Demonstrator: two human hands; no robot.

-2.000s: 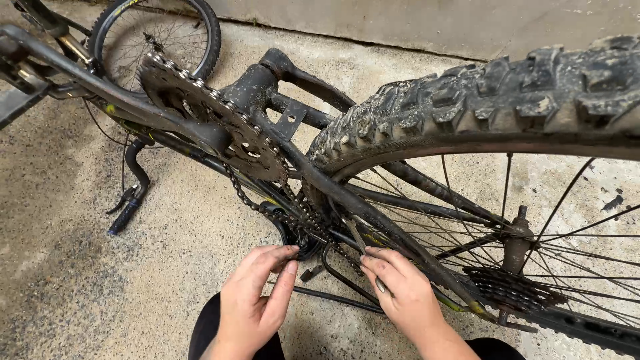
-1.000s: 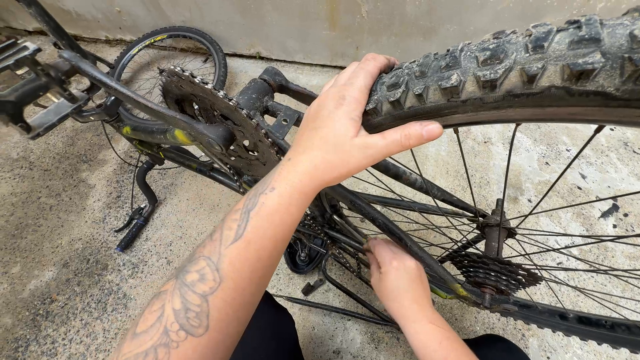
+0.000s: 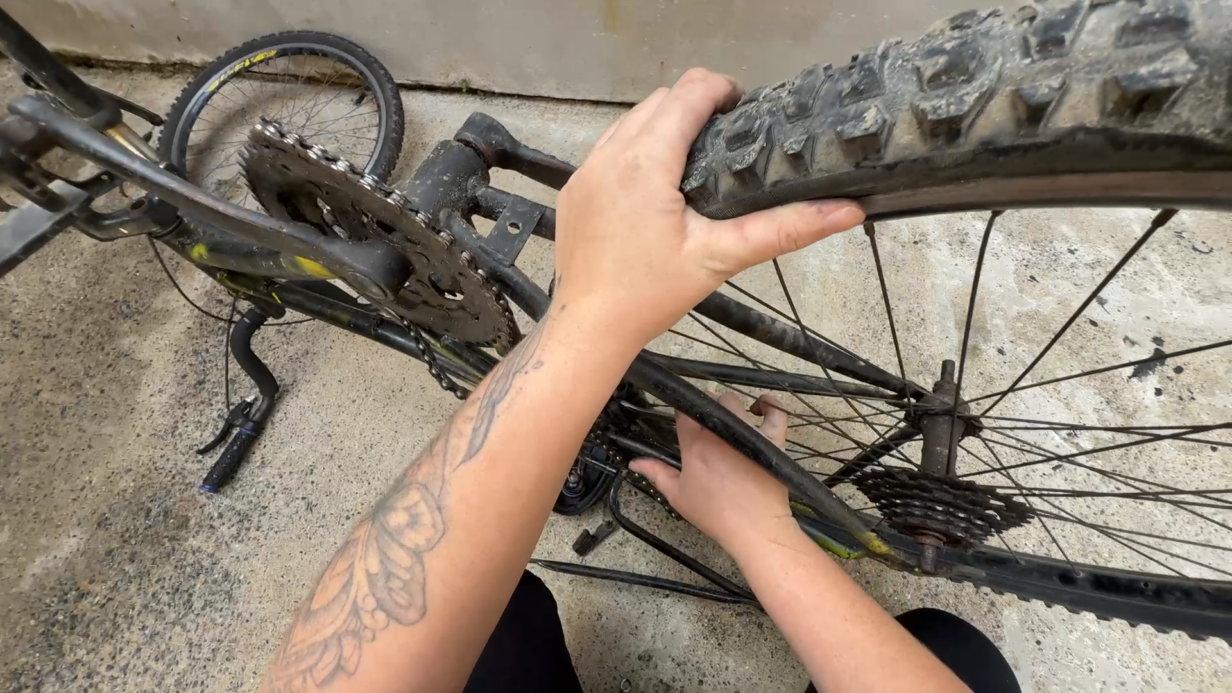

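Note:
My left hand (image 3: 664, 192) grips the knobby tire (image 3: 924, 106) of the bicycle's rear wheel, fingers over the tread and thumb along the sidewall. Lower down, my right hand (image 3: 731, 472) reaches behind a black frame tube (image 3: 760, 438), fingers spread near the spokes; whether it holds anything is hidden. The toothed chainring (image 3: 385, 241), with the chain on its teeth, is left of my hands. A cassette (image 3: 943, 505) sits at the wheel's hub (image 3: 943, 419), right of my right hand. My left forearm hides part of the chain and frame.
A spoked wheel (image 3: 387, 125) lies at the back left, near a concrete wall (image 3: 510, 43). A handlebar grip with brake lever (image 3: 231, 457) rests low on the left. A crank arm (image 3: 231, 202) crosses beside the chainring. My knees are at the bottom edge, beside a thin black bar (image 3: 645, 580).
My left hand has moved up from the chain area onto the rear tire. My right hand has shifted from below the frame tube to behind it, its fingers now more spread.

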